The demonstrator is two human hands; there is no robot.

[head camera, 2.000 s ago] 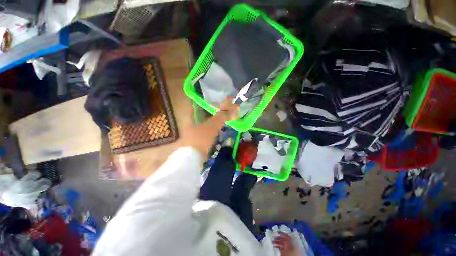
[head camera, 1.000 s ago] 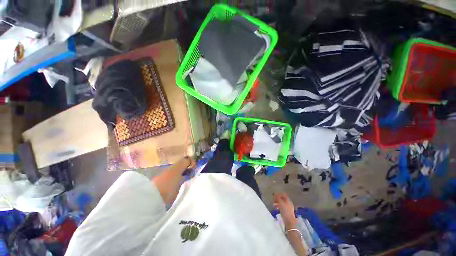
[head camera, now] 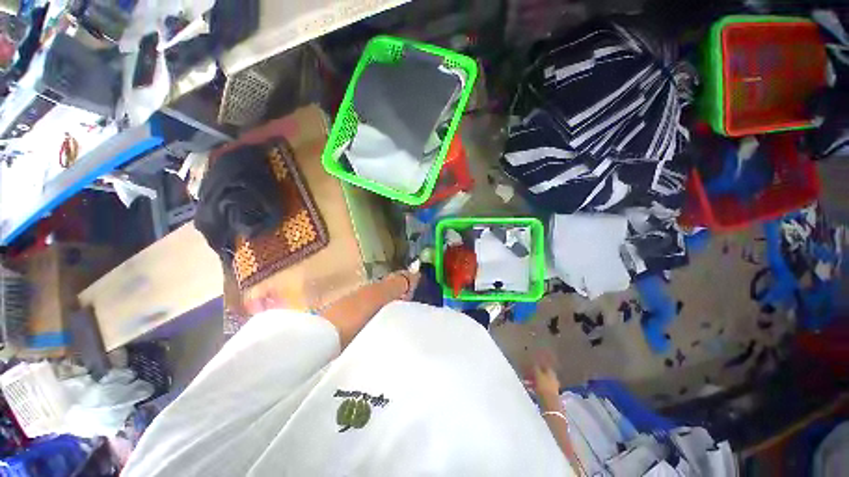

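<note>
A large green basket (head camera: pixel 337 140) holds dark grey and pale cloth pieces. A smaller green basket (head camera: pixel 491 298) below it holds pale scraps and a red item. My left hand (head camera: pixel 408 279) is small and blurred, beside the cardboard box and left of the smaller basket; its fingers are unclear. My right hand (head camera: pixel 544 374) is low, to the right of my white shirt, above the scrap-strewn floor. It is blurred, with fingers apart and nothing visible in it.
A cardboard box (head camera: pixel 340 265) bears a woven mat and black cloth (head camera: pixel 233 200). A black-and-white striped heap (head camera: pixel 600 121) lies right of the baskets. Red baskets (head camera: pixel 768 200) stand far right. A blue-edged table (head camera: pixel 88 182) is upper left. Pale pieces (head camera: pixel 610 433) lie lower right.
My left hand has left the rim of the large green basket and come down toward my body. My right hand has come further into view. The camera view has shifted.
</note>
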